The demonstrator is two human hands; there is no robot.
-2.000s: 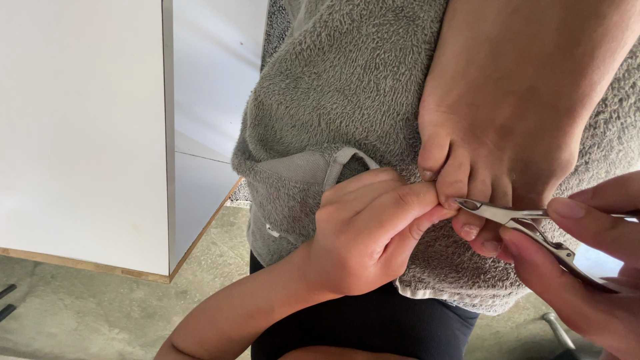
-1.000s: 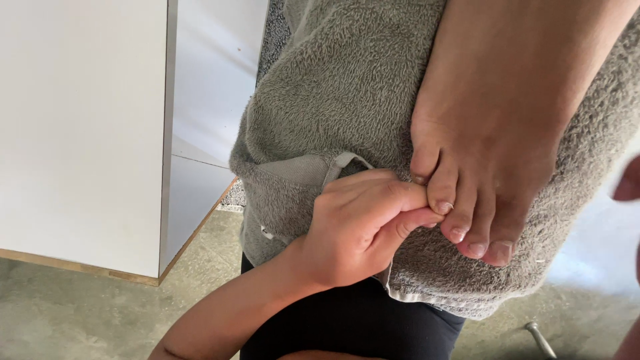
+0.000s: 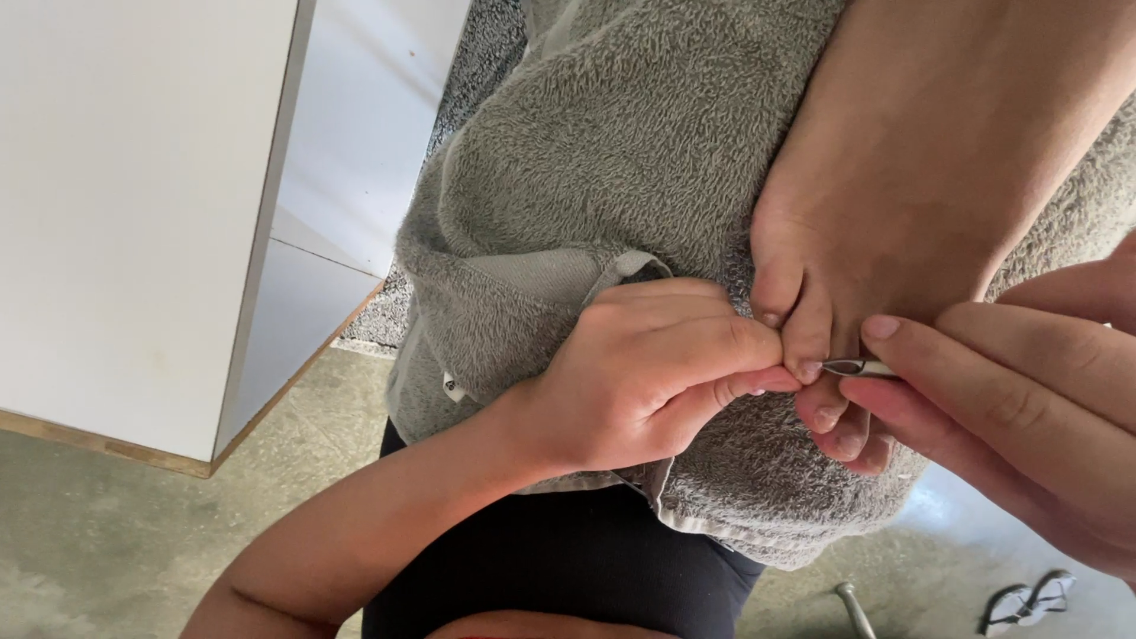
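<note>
A person's bare foot [image 3: 896,204] rests on a grey terry towel [image 3: 621,151], toes pointing down the view. My left hand [image 3: 657,373] comes from the lower left and pinches the tip of the toe beside the little toe between thumb and index finger. From the right, my right hand [image 3: 1003,399] holds metal cuticle nippers [image 3: 856,366], their tip at that toe's nail. Most of the tool is hidden behind my right fingers. The other toes hang over the towel beneath my right fingers.
A white panelled cabinet [image 3: 133,195] with a wooden lower edge stands at the left. Below are my black-clad lap [image 3: 559,559] and the concrete floor [image 3: 80,524]. A metal leg [image 3: 854,611] and a pair of sandals or similar dark-strapped item [image 3: 1029,603] show at the lower right.
One second ago my right hand was mostly out of view at the right edge; it is back at the toes with the nippers. My left hand keeps its pinch on the toe.
</note>
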